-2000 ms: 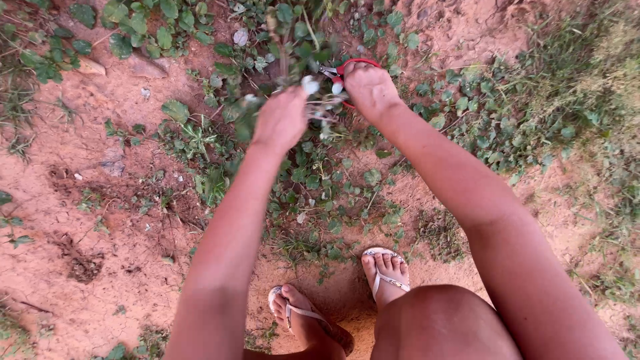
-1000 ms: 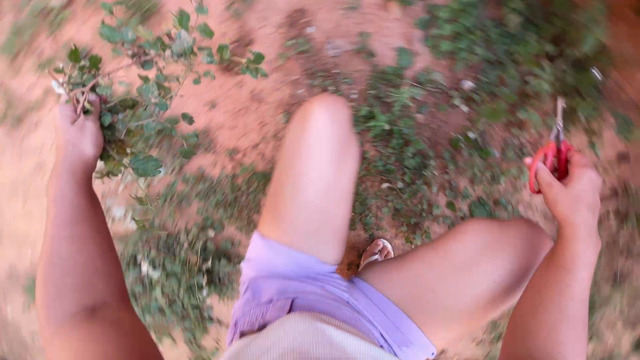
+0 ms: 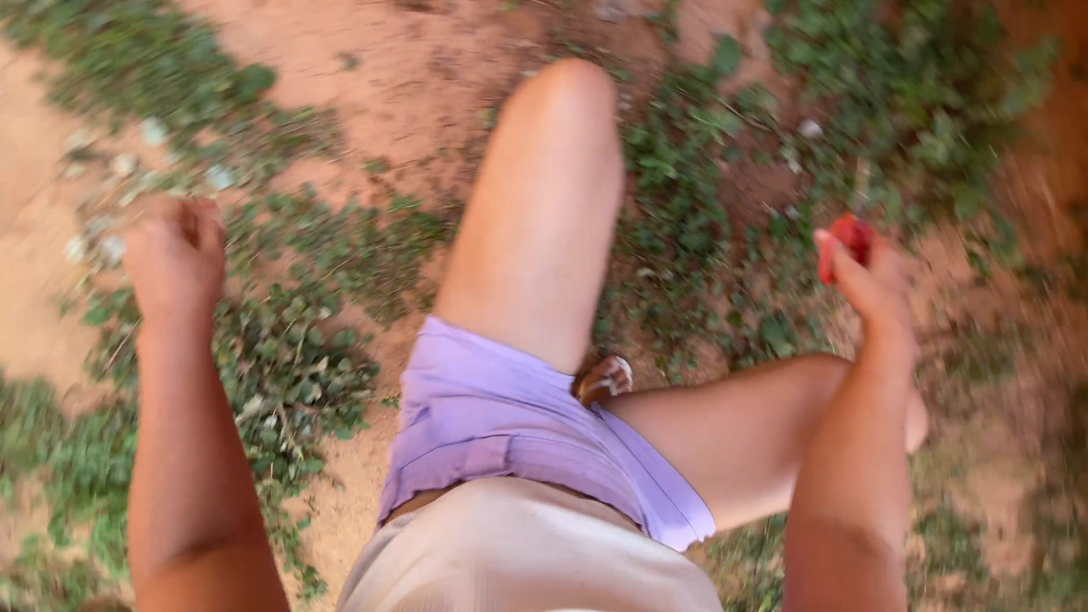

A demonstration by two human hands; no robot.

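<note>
My left hand (image 3: pixel 176 255) is at the left of the view, blurred, above low plants and pale leaves, its fingers curled and no stems plainly visible in it. A heap of leafy cuttings (image 3: pixel 293 374) lies on the ground just right of my left forearm. At the right, my right hand (image 3: pixel 867 259) is closed on red-handled scissors or pruning shears (image 3: pixel 848 242). Their blades are blurred and point up toward green plants.
Reddish bare soil (image 3: pixel 382 76) runs between patches of leafy ground plants (image 3: pixel 680 170). My bent knees in purple shorts (image 3: pixel 510 425) fill the middle, with one sandalled foot (image 3: pixel 608 380) between them. Denser plants (image 3: pixel 918 93) grow at the upper right.
Two seconds ago both hands were together at the plants in front. A second ago my left hand held leafy stems at the left; these no longer show in it. The red tool stays in my right hand.
</note>
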